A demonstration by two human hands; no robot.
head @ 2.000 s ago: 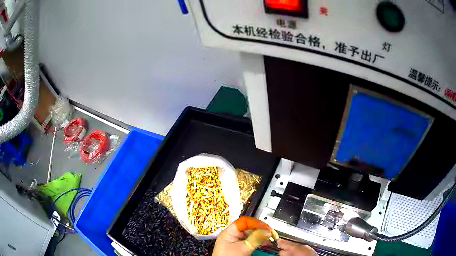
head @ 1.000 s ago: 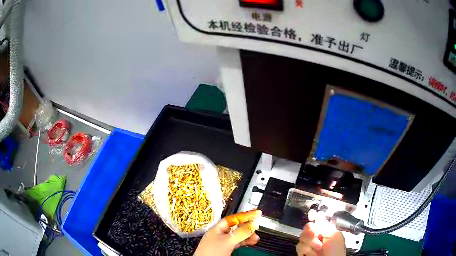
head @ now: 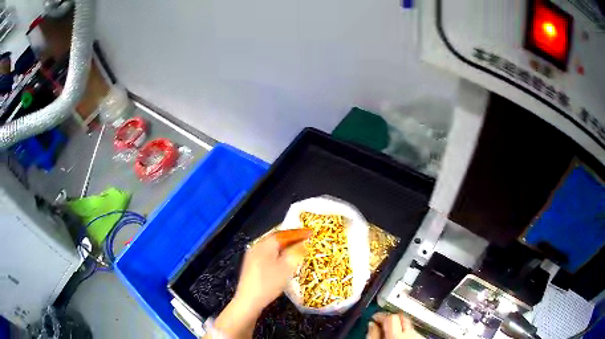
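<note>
A white bag (head: 360, 246) with a rolled rim is full of gold terminals (head: 326, 261). My left hand (head: 272, 265), with an orange finger cot, reaches over the bag's left rim, fingertips at the terminals; whether it grips one cannot be told. My right hand (head: 393, 326) is at the bottom edge, in front of the press base and partly cut off; what it holds cannot be made out. The crimp die (head: 479, 303) of the press is lit, with the clear guard over it.
The bag stands in a black tray (head: 298, 159) with loose small black pieces (head: 222, 278). A blue bin (head: 199, 198) is left of it. The lamp head (head: 519, 326) is right of the die. The press head (head: 491, 40) overhangs at right. Red coils (head: 156, 159) lie on the floor.
The view has swung left. My left hand has moved from beside the press base to the terminals in the bag. My right hand has come away from the die to the front of the base.
</note>
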